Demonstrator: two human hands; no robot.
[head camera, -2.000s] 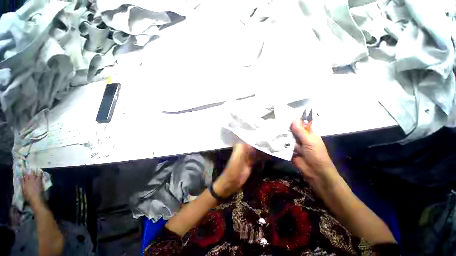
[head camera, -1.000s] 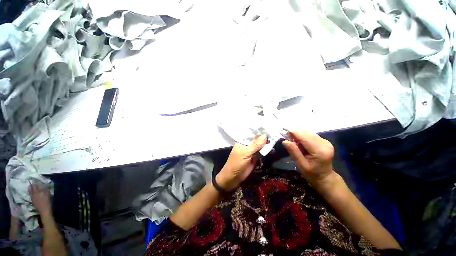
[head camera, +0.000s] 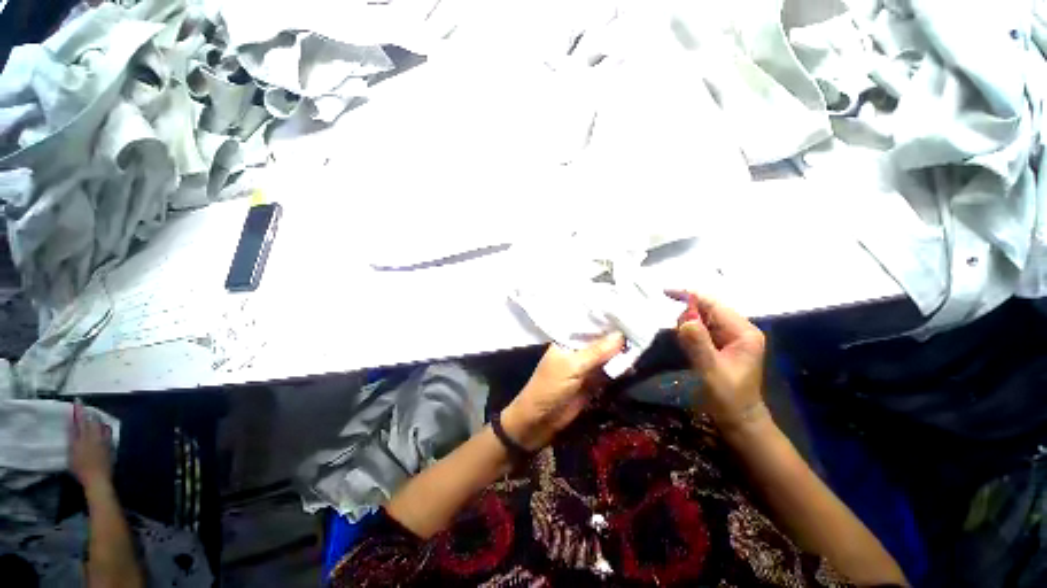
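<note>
A pale garment (head camera: 574, 304) lies overexposed over the table's front edge above my lap. My left hand (head camera: 563, 385) pinches a narrow stitched end of it between thumb and fingers, with a small dark spot, perhaps a button, by the thumb. My right hand (head camera: 723, 350) is just right of that end, its fingers curled around the thread snips (head camera: 689, 310), of which a little red-orange handle shows. The blades are hard to make out. I cannot tell whether the right fingertips touch the cloth.
Crumpled garment piles lie at left (head camera: 126, 149) and right (head camera: 970, 172). A smartphone (head camera: 254, 247) lies on a marked paper sheet (head camera: 149, 310). Grey cloth (head camera: 402, 436) hangs below the table edge. Another person's hand (head camera: 90, 448) holds cloth at far left.
My left hand first shifted right onto the garment's narrow end. My right hand came down and in, then drew slightly away. The other person's cloth at left has shifted.
</note>
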